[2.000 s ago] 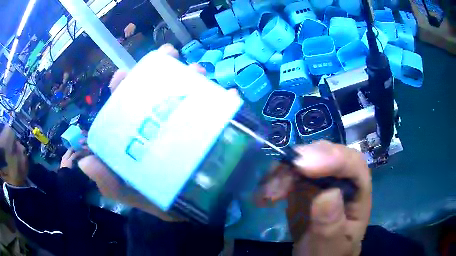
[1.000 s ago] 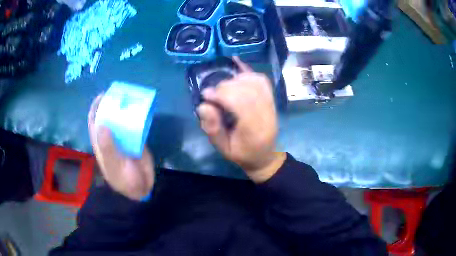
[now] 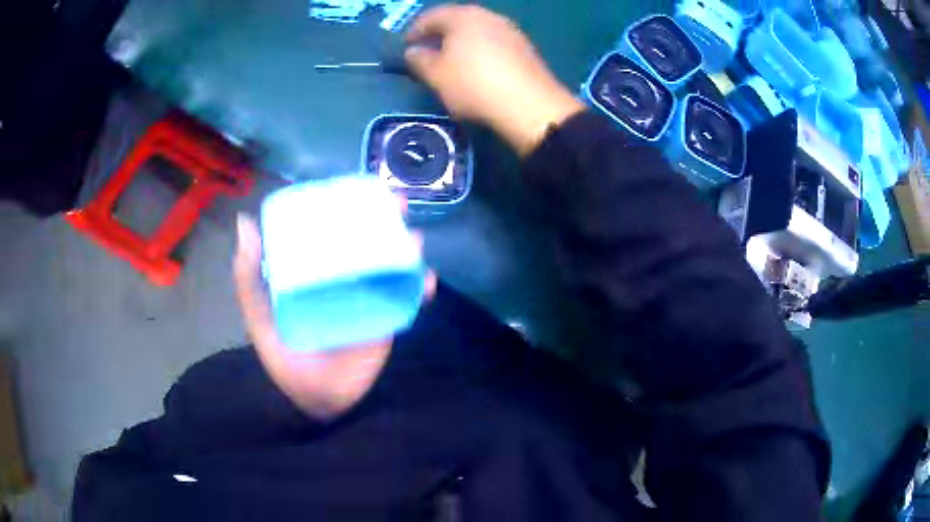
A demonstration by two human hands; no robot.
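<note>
My left hand (image 3: pixel 337 382) holds a light-blue speaker housing (image 3: pixel 342 260) above my lap; its upper face is washed out by glare. My right hand (image 3: pixel 474 66) reaches over the bench at the top, its fingers closed at the dark handle end of a hand screwdriver (image 3: pixel 349 65), whose thin silver shaft points left. A speaker (image 3: pixel 416 155) with black front, silvery surround and blue rim stands face up on the bench, just beyond the housing. The inside of the held housing is hidden.
Three assembled speakers (image 3: pixel 630 95) stand at upper right, beside heaped blue housings (image 3: pixel 806 51). The screw feeder (image 3: pixel 816 204) is at right, with a black electric screwdriver (image 3: pixel 867 291) by it. Small blue strips (image 3: pixel 352 8) lie at the top edge. A red stool (image 3: pixel 158 199) stands at left.
The view has turned and shifted. My right hand has moved off the speaker on the bench and out towards the blue strips. My left hand still holds a blue housing.
</note>
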